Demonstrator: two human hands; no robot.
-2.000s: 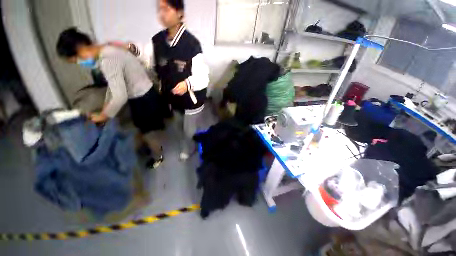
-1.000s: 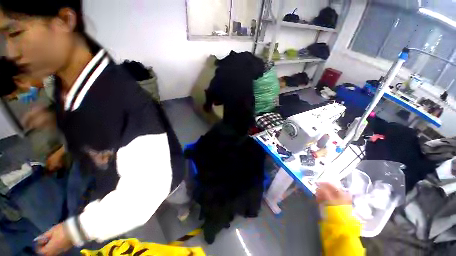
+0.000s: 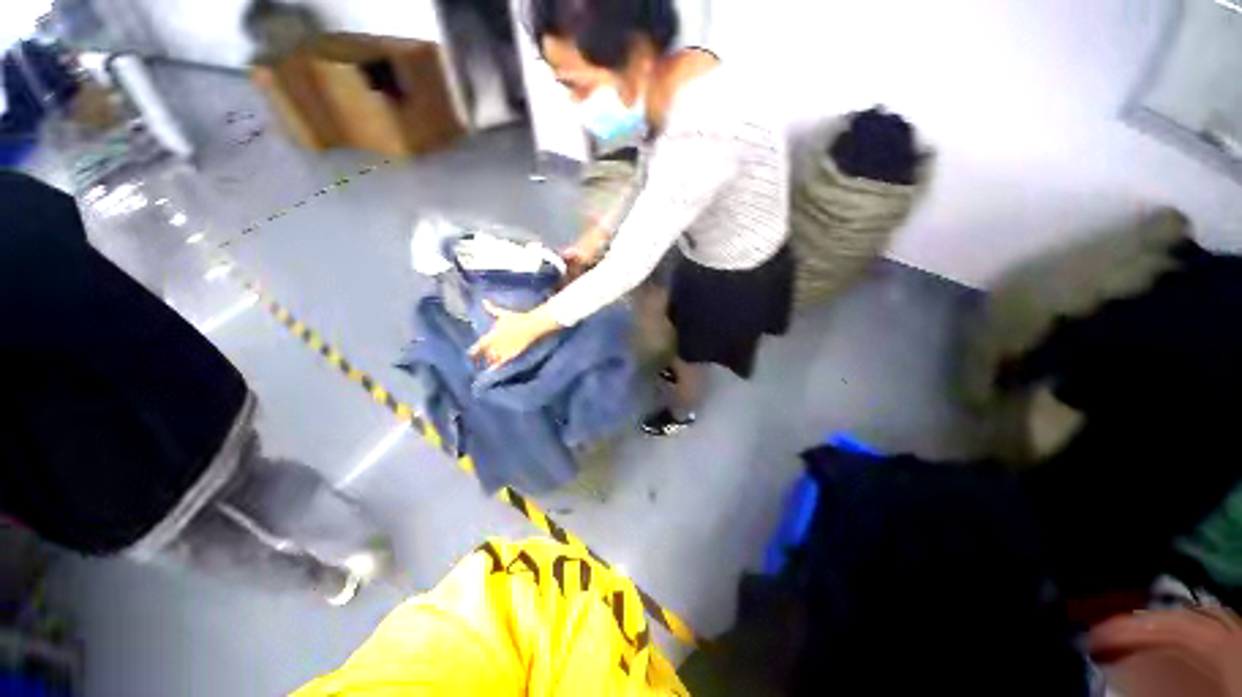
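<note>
Dark garments [image 3: 913, 572] are heaped over a blue bin [image 3: 794, 517] at the lower right, nearest in front of me. A blurred, skin-toned shape at the bottom right corner looks like my right hand [image 3: 1178, 654], beside the dark heap. It is cut off by the edge, and its fingers and any hold cannot be made out. My yellow printed clothing [image 3: 531, 613] fills the bottom middle. My left hand is not in view.
A masked person [image 3: 722, 177] bends over blue denim garments [image 3: 524, 395] beyond yellow-black floor tape [image 3: 341, 365]. Another person in black [image 3: 109, 381] is at the left edge. A sack [image 3: 858, 198], more dark garments [image 3: 1158, 368] and brown boxes [image 3: 388, 95] stand farther back.
The view has swung left, and the sewing table has left it. The person in black and white has shifted to the left edge. My right hand is lower and blurred.
</note>
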